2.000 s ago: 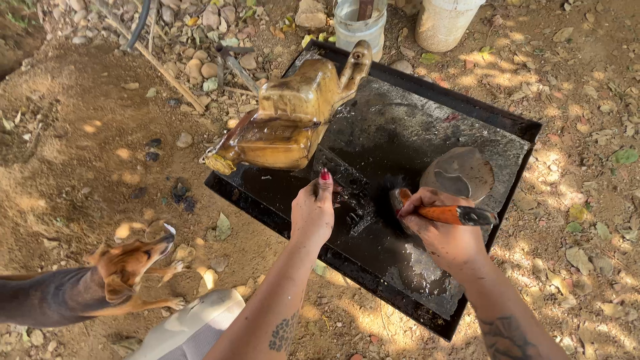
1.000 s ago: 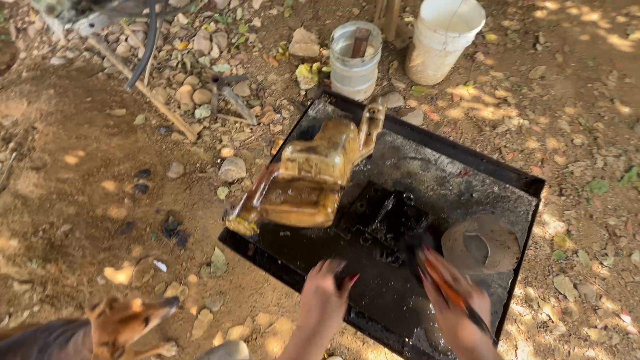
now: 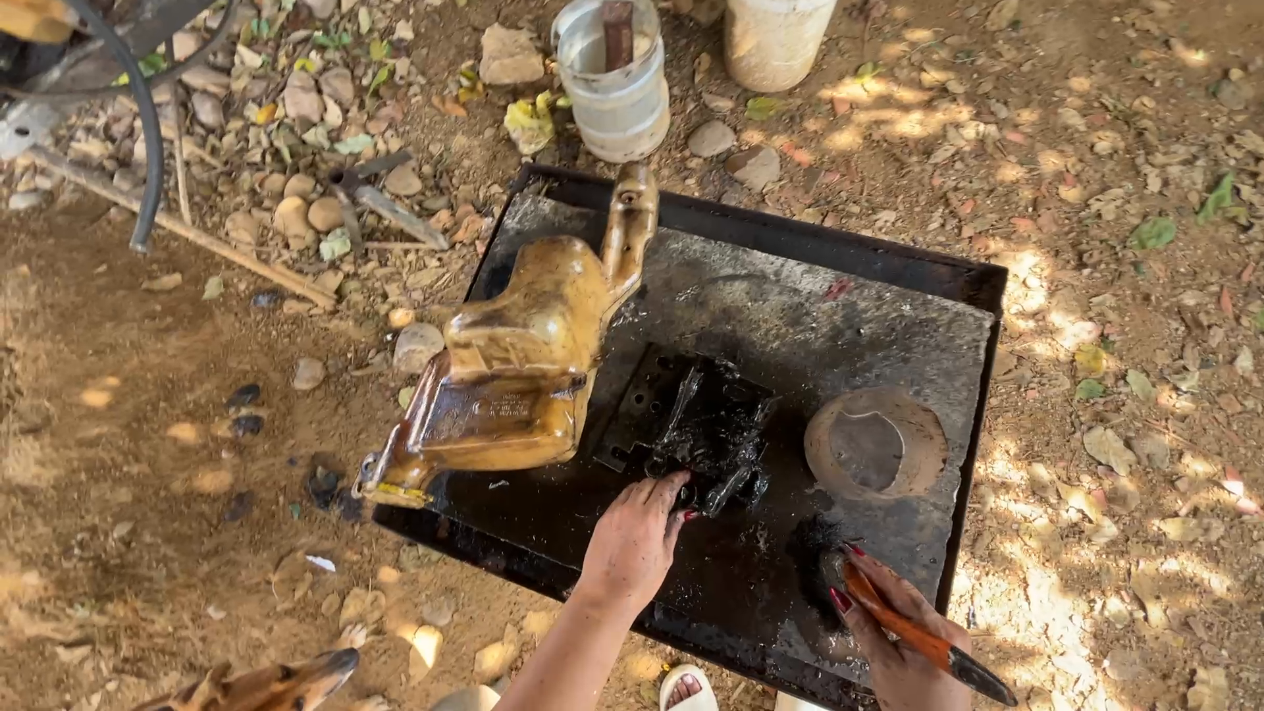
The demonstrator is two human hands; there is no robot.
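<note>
My right hand (image 3: 894,632) holds a brush with an orange and black handle (image 3: 923,637), its dark wet bristles down at the tray's surface. The fingertips of my left hand (image 3: 637,538) are at the lower edge of a black, oily metal part (image 3: 706,425); whether they grip it cannot be told. That part lies on a dark metal tray (image 3: 839,316). Up and left of it, a yellowish-brown plastic tank (image 3: 523,385) rests over the tray's left side. A round, cut-open container (image 3: 923,444) with liquid in it stands on the right of the tray.
Beyond the tray's far edge stand a translucent plastic bucket (image 3: 617,104) with a block-like thing in it and a white bucket (image 3: 775,44). A dog's muzzle (image 3: 306,681) shows at the lower left. A stick (image 3: 197,237), a black hose (image 3: 148,148) and stones (image 3: 512,54) are upper left.
My right hand has moved the brush away from the black part to the near right of the tray. The dog shows less than before. The view has shifted.
</note>
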